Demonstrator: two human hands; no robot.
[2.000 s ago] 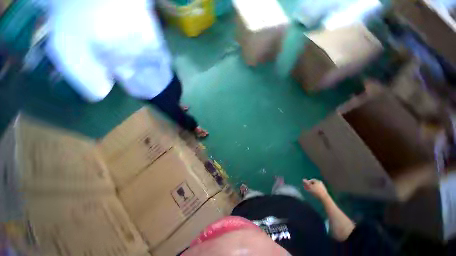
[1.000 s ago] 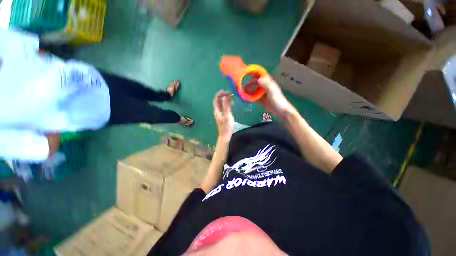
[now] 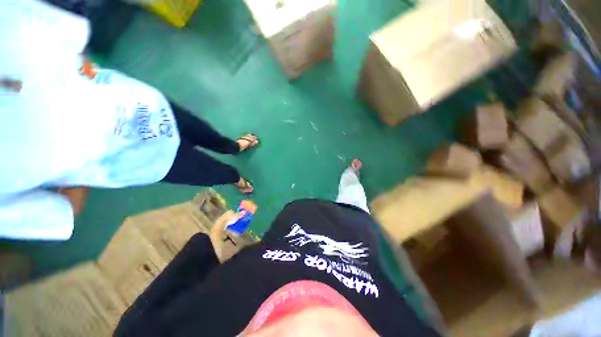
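Note:
My left hand (image 3: pixel 221 232) is low at the left of my body, shut on a tape gun (image 3: pixel 241 220) with a blue body and an orange part. It is over the edge of brown master cartons (image 3: pixel 158 232) at the lower left; whether the tape gun touches them I cannot tell. My right hand is not in view. An open master carton (image 3: pixel 484 260) stands at my lower right, its inside partly visible.
A person in a white top (image 3: pixel 99 128) stands at the left. Two large cartons, one at top centre (image 3: pixel 303 43) and one right of it (image 3: pixel 438 56), stand on the green floor (image 3: pixel 290 141). Small boxes (image 3: pixel 517 155) lie heaped at the right. A yellow crate (image 3: pixel 176 9) is at the top.
The tape gun has passed from my right hand to my left, which moved down-left towards the cartons. My right hand has left the picture. The view has turned, showing the small-box heap.

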